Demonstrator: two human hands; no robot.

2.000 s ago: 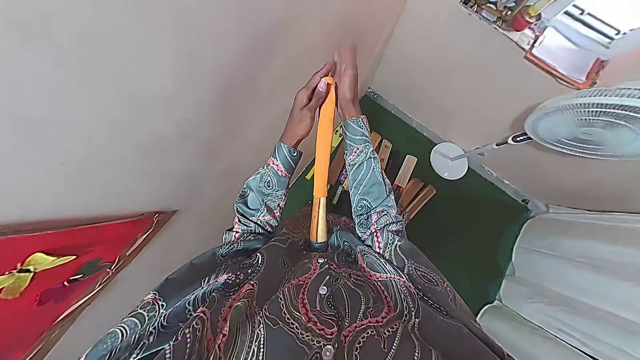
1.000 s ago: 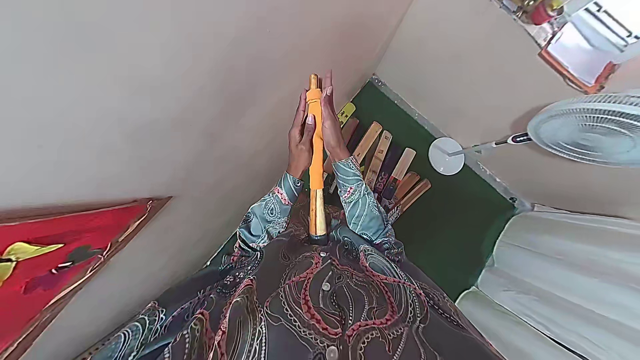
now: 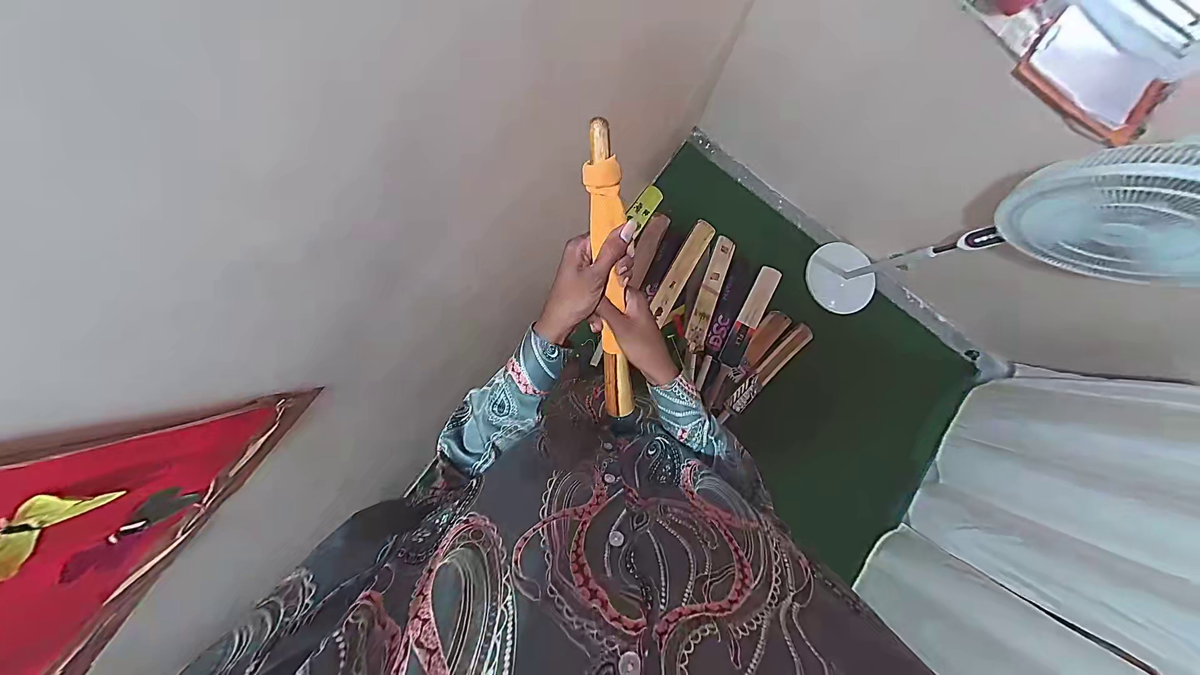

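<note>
An orange rubber grip (image 3: 605, 220) covers the middle of a wooden handle (image 3: 600, 139), whose rounded tip sticks out above the grip's bunched, rolled end. The handle points away from me, and its near end is close to my patterned shirt. My left hand (image 3: 583, 286) is wrapped around the grip, thumb lying along it. Just below, my right hand (image 3: 639, 333) closes around the lower part of the same grip. Beyond my hands, several cricket bats (image 3: 710, 291) lie side by side on the green floor covering (image 3: 844, 422).
A pedestal fan (image 3: 1116, 211) with a round white base (image 3: 841, 278) stands at the right. White draped cloth (image 3: 1059, 525) is at the lower right. A red framed picture (image 3: 141, 497) is at the lower left, and walls rise on both sides.
Both hands have moved from the far end of the handle down toward me and now wrap the grip. The handle's tip shows further beyond the grip than two seconds ago.
</note>
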